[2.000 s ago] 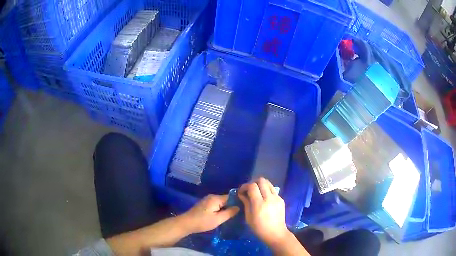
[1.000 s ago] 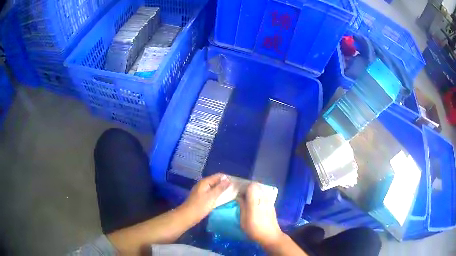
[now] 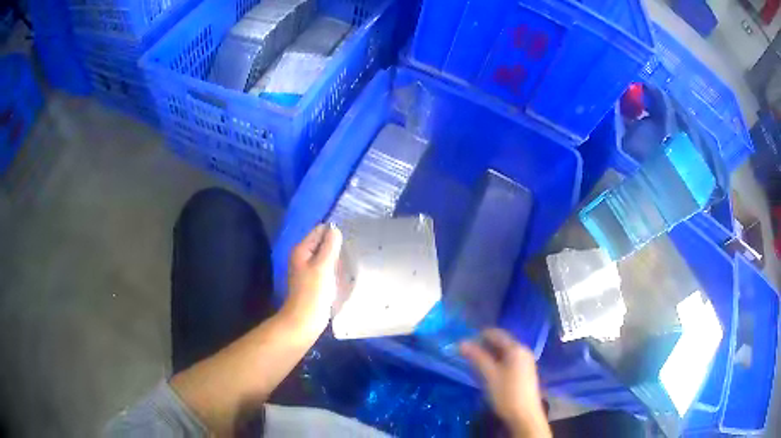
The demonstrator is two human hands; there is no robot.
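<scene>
My left hand (image 3: 310,267) grips a metal plate (image 3: 387,278) by its left edge, above the near part of the solid-walled bin (image 3: 561,162). The plate's silver face is bare except at its lower right corner. A strip of blue film (image 3: 444,329) runs from that corner to my right hand (image 3: 505,368), which pinches its end and is slightly blurred. Inside the bin, a row of bare plates (image 3: 390,162) stands at the left, partly hidden by the held plate, and a smoother grey row (image 3: 492,239) stands at the right.
A perforated crate (image 3: 227,145) with plates stands left of the bin. An upright blue bin (image 3: 548,60) is behind. On the board (image 3: 646,299) at right are film-covered plates (image 3: 651,201), loose bare plates (image 3: 587,295) and a smaller glaring stack (image 3: 692,355). Peeled film (image 3: 394,398) lies below.
The plate has come up and turned its flat face into view. My left hand has moved up and left with it. My right hand has moved right and down, stretching the film away.
</scene>
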